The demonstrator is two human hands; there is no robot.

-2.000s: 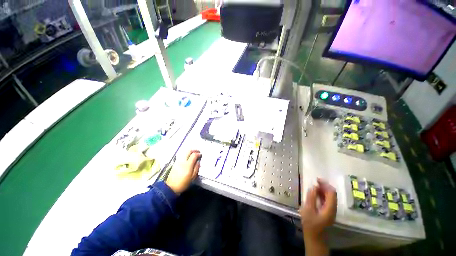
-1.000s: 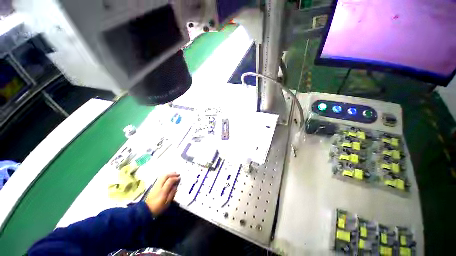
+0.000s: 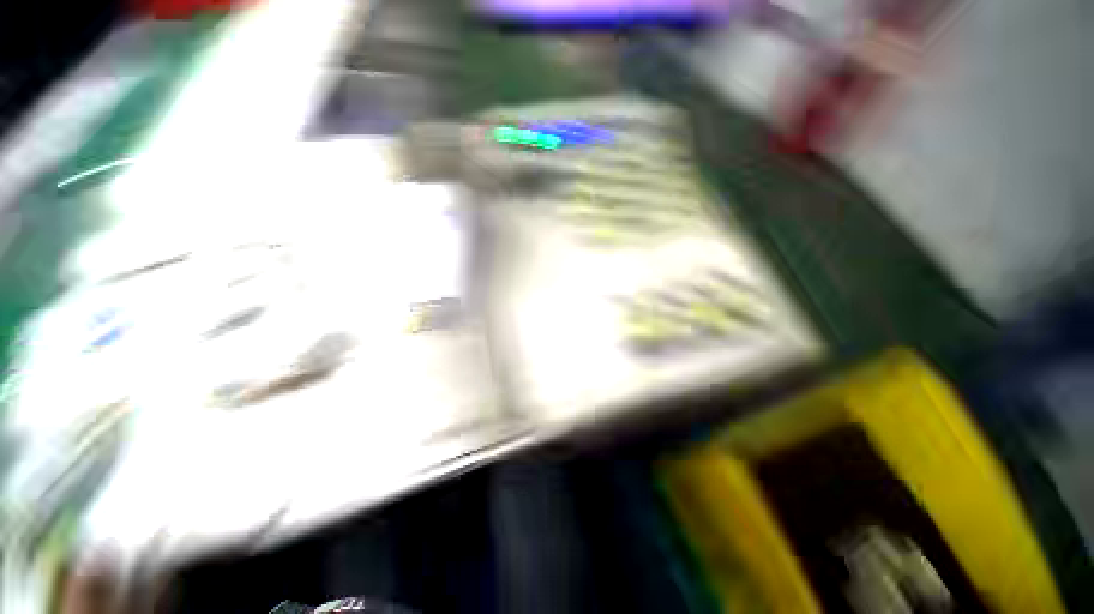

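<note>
The view is strongly blurred. Two groups of circuit boards with yellow blocks, a back group (image 3: pixel 630 198) and a front group (image 3: pixel 696 312), lie on the right part of the light machine table. The fixture (image 3: pixel 282 372) is a dark smear on the bright work plate. A skin-coloured smear at the bottom left edge looks like my left hand (image 3: pixel 90 588), cut off; its fingers cannot be made out. My right hand is not seen.
A yellow crate (image 3: pixel 978 462) with a dark inside stands at the lower right; a pale, unclear thing (image 3: pixel 888 570) lies in it. The control panel (image 3: pixel 552 134) glows green and blue. The green conveyor (image 3: pixel 30 258) is at the left.
The view has swung right and blurred. The yellow crate has come into view. My left hand, earlier at the plate's front edge, now shows only as a smear at the bottom left.
</note>
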